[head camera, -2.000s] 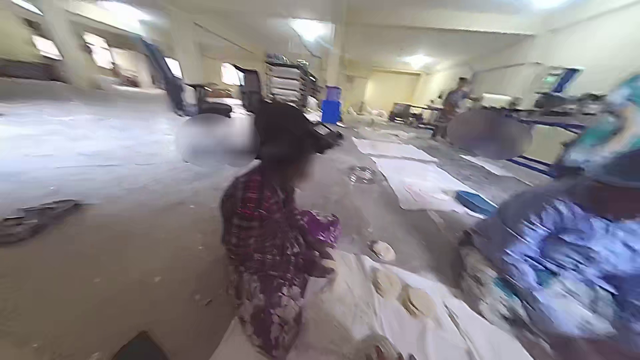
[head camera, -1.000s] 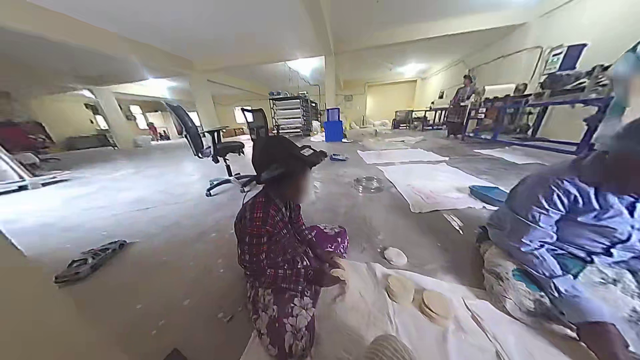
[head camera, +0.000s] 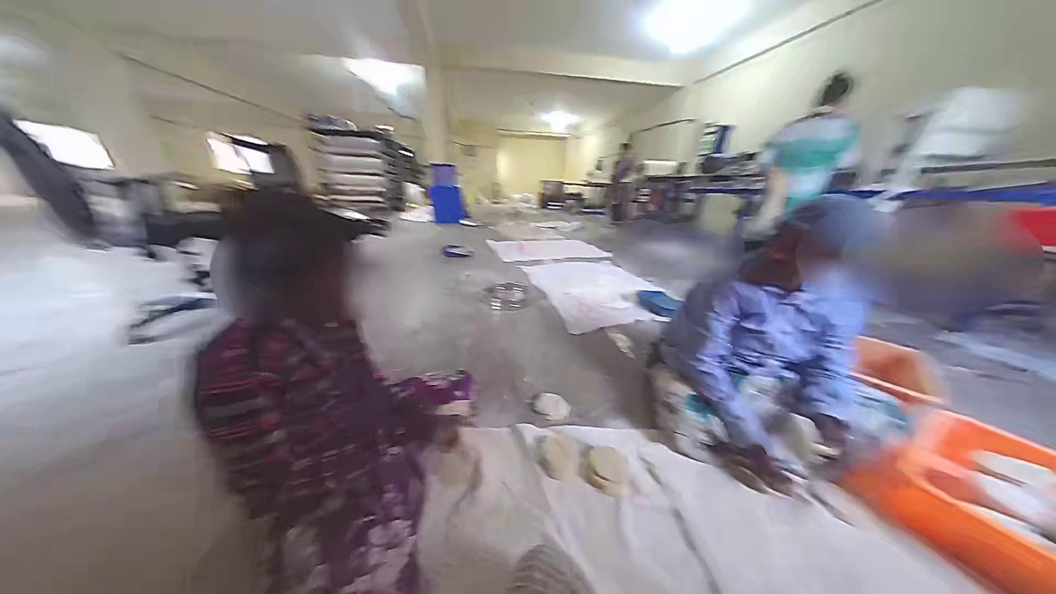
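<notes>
Neither my left hand nor my right hand shows in the head view. A white cloth (head camera: pixel 726 536) lies on the floor before me, with round, flat, pale pieces (head camera: pixel 609 469) stacked on it and more such pieces (head camera: pixel 558 456) beside them. Another pale round piece (head camera: pixel 551 406) rests just past the cloth's far edge. At the bottom edge is a striped, rounded thing (head camera: pixel 546 569), too blurred to name. A seated co-worker's hands (head camera: pixel 763 472) are low over the cloth at the right; what they hold is unclear. Another co-worker's hand (head camera: pixel 448 431) is at the cloth's left side.
Co-workers sit at left (head camera: pixel 305 421) and right (head camera: pixel 767 330). Orange plastic crates (head camera: pixel 932 495) stand at the right, one holding white items. Farther off are white sheets (head camera: pixel 577 289), a blue tray (head camera: pixel 658 303), a metal ring-like object (head camera: pixel 506 295), and a standing person (head camera: pixel 813 157).
The view has swung right, bringing the orange crates and a standing person in green and white into sight. The right co-worker's hands are now visible over the cloth.
</notes>
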